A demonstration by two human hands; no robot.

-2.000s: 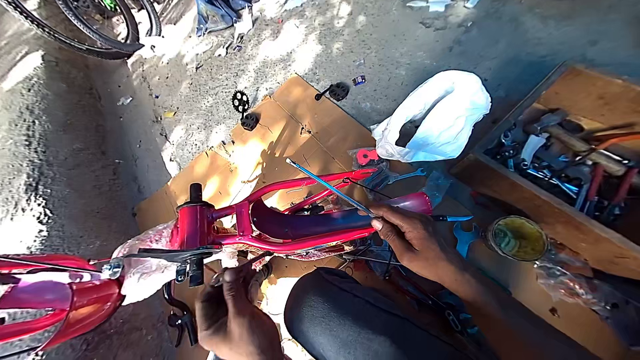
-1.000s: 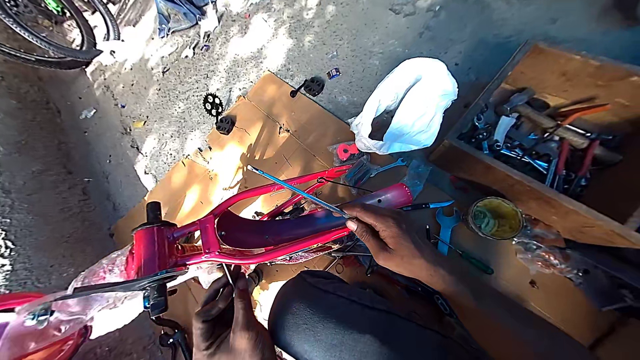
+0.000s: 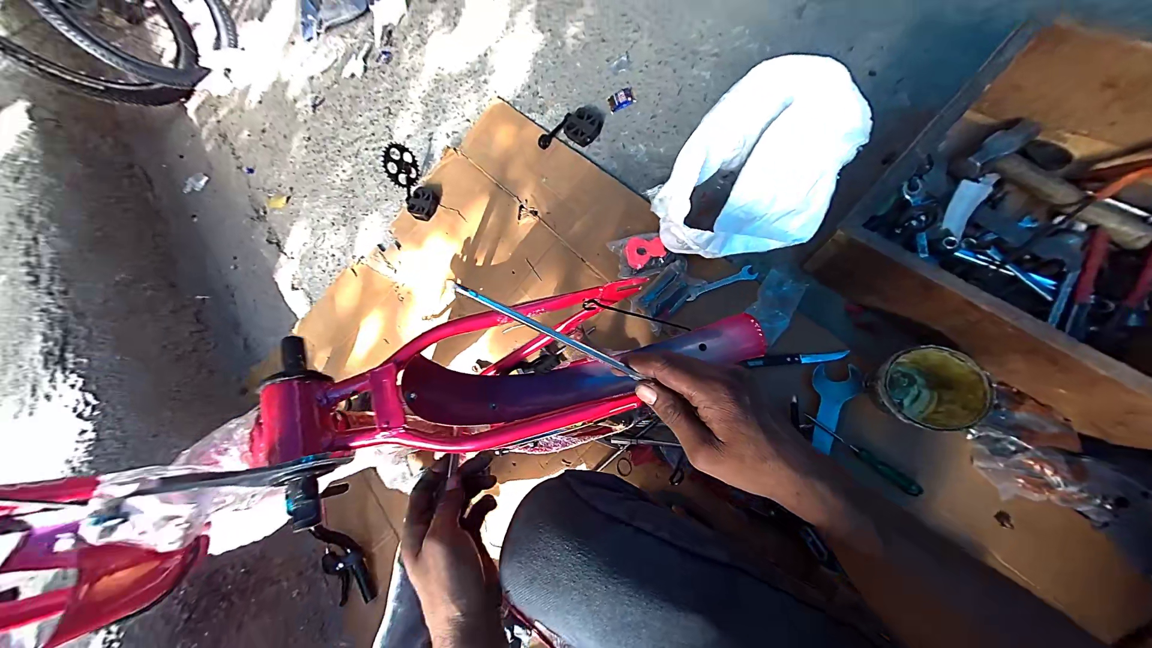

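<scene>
A red bicycle frame lies across the middle, with a dark, curved mudguard between its tubes. My right hand grips a long thin metal rod, which slants up and left above the frame. Below the lower tube, my left hand pinches a small thin metal piece between thumb and fingers; what its upper end touches is hard to tell. A black brake lever hangs left of that hand. Clear plastic wrap covers part of the red tubing at the left.
Cardboard lies under the frame. Around it are a crank with chainring, a pedal, a white bag, an open-ended wrench, a knife, a green-handled screwdriver, a tin of grease and a wooden toolbox.
The view has shifted. My left hand was lower on the frame's near side throughout, and my right hand has kept hold of the rod.
</scene>
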